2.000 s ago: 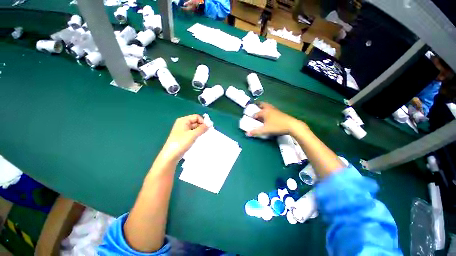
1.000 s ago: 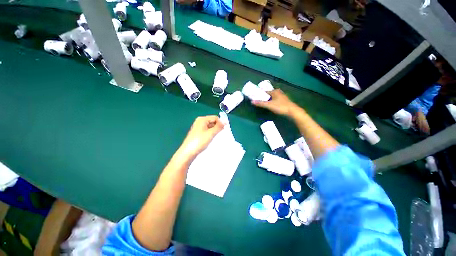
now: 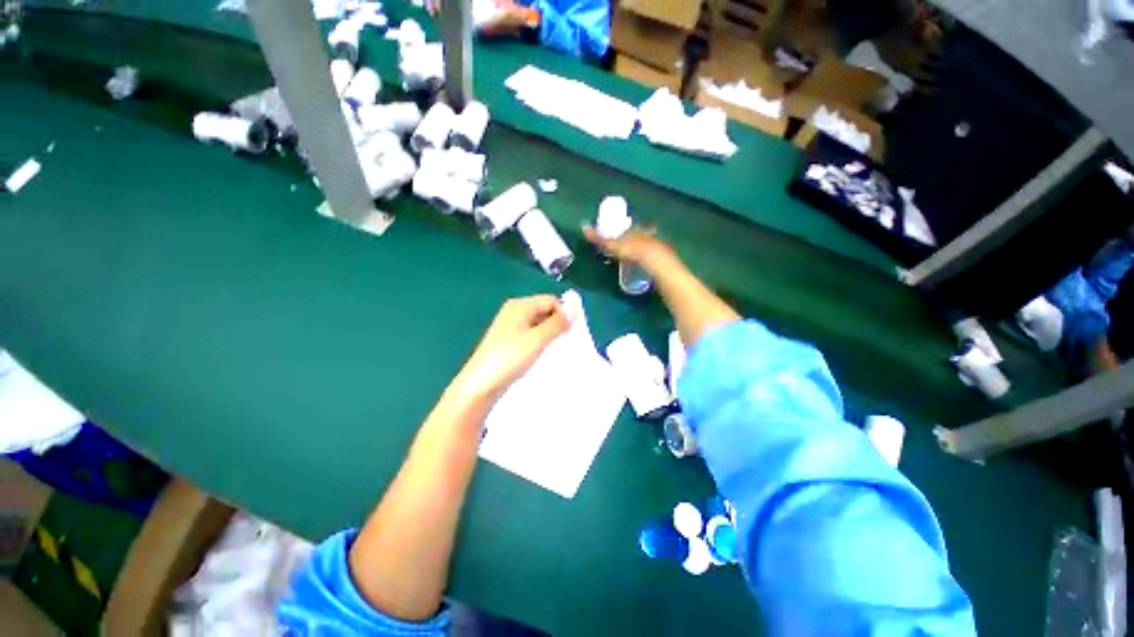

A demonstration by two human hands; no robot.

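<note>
White sheets [image 3: 560, 404] lie on the green bench in front of me. My left hand [image 3: 529, 326] pinches a white tip at their upper corner, which looks like part of a sheet. My right hand [image 3: 632, 246] reaches across the dark green strip, blurred, over two white cylindrical units. One unit [image 3: 613, 214] shows above the fingers and another [image 3: 634, 279] below the hand; whether either is gripped is unclear. More units lie right of the sheets [image 3: 639, 376], partly hidden by my right sleeve. Blue and white discs [image 3: 693, 523] lie nearer me, also partly covered.
Many units [image 3: 448, 178] lie in a group at upper left, around a grey upright [image 3: 311, 112]. White material [image 3: 578, 102] and a black tray [image 3: 858, 193] are across the bench. A clear bag [image 3: 1072, 579] is at lower right. Other people's arms show at the far side.
My right hand has left the unit it carried one second ago and is over two units farther left on the strip. Units on the strip sit farther right in view. My left hand keeps its pinch.
</note>
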